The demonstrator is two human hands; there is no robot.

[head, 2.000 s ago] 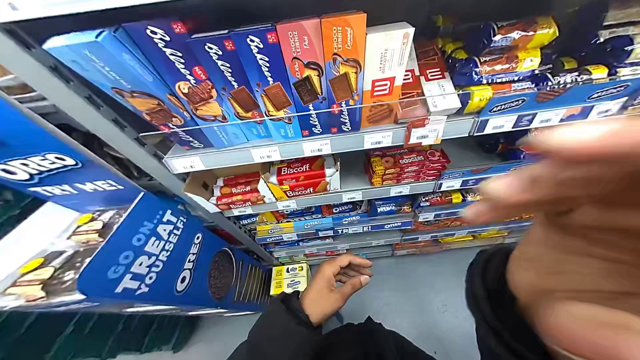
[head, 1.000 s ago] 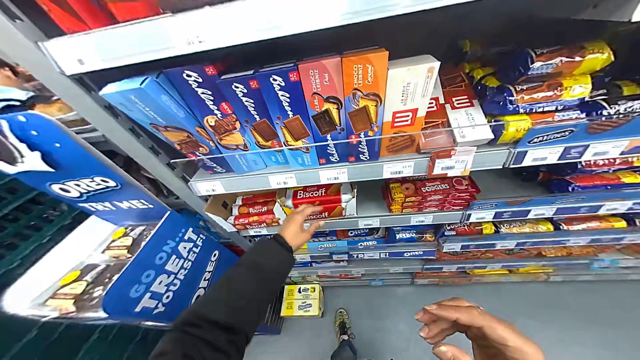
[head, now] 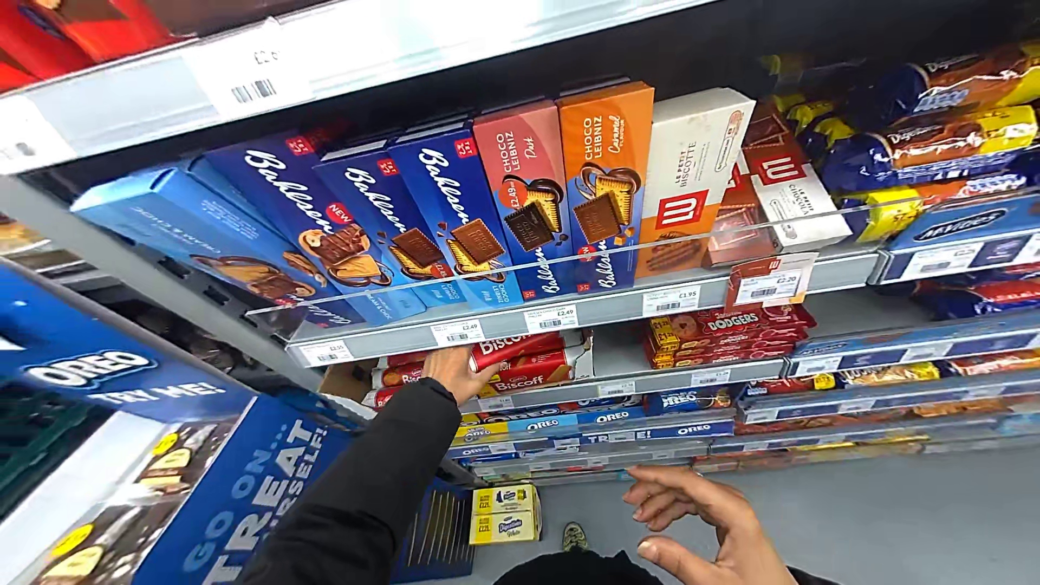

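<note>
My left hand (head: 457,374), in a black sleeve, reaches into the shelf below the boxed biscuits and touches the red Biscoff packs (head: 532,370); whether its fingers grip one I cannot tell. Those packs lie stacked in an open cardboard tray. Low at the right, my right hand (head: 703,520) hangs over the grey floor with its fingers apart and nothing in them. Above the left hand lean upright blue Bahlsen boxes (head: 414,236), pink and orange Choco Leibniz boxes (head: 605,187) and a white LU box (head: 695,179). Red Dodgers packs (head: 731,335) lie to the right of the Biscoff.
A blue Oreo display stand (head: 268,487) rises at the left. Yellow Digestives boxes (head: 505,514) stand on the floor beside it. A clear plastic lip (head: 569,258) fronts the boxed biscuits. McVitie's packs (head: 959,138) fill the right side, and a shelf edge (head: 349,61) crosses the top.
My left hand has moved from low in front of the shelves up to the Biscoff packs. My right hand, earlier large at the right, is now lower.
</note>
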